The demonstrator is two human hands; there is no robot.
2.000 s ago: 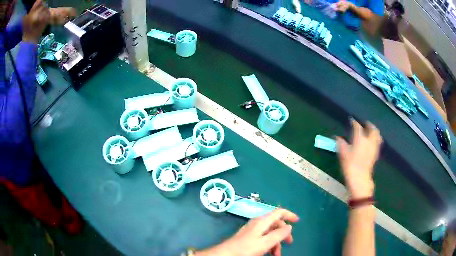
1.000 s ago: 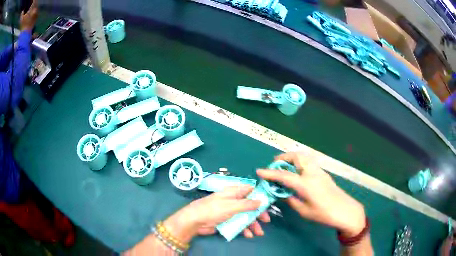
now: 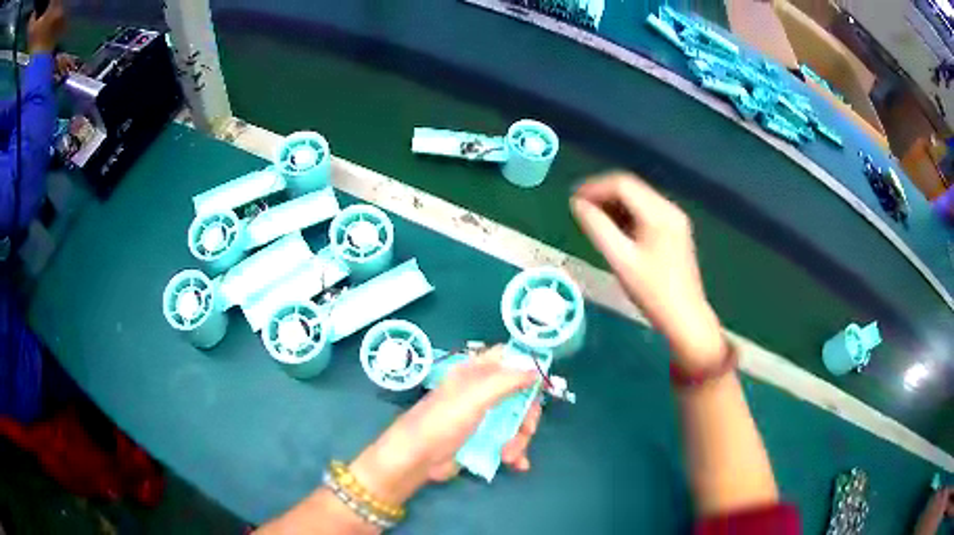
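My left hand (image 3: 445,413) is closed around the handle of a turquoise fan unit (image 3: 543,305), at the front centre above the green bench. Its round spoked head points away from me. A small metallic part with thin wires (image 3: 559,389) sticks out at the right of its neck. My right hand (image 3: 640,235) is raised over the rail, apart from the fan, with fingers curled. Whether it holds anything between the fingertips cannot be told. Another fan unit (image 3: 396,355) lies just left of my left hand, its handle partly hidden by it.
Several fan units (image 3: 296,332) lie at left on the bench. A pale rail (image 3: 471,225) divides bench and belt, with a post (image 3: 196,63) at upper left. Two fan units (image 3: 530,154) (image 3: 843,351) lie on the belt. Small metallic parts (image 3: 848,502) lie at lower right. A worker's sleeve (image 3: 37,136) shows at left.
Two seconds ago my right hand was over a fan on the belt; that fan came to the bench. Since one second ago my right hand has let go and risen away, while my left hand keeps hold.
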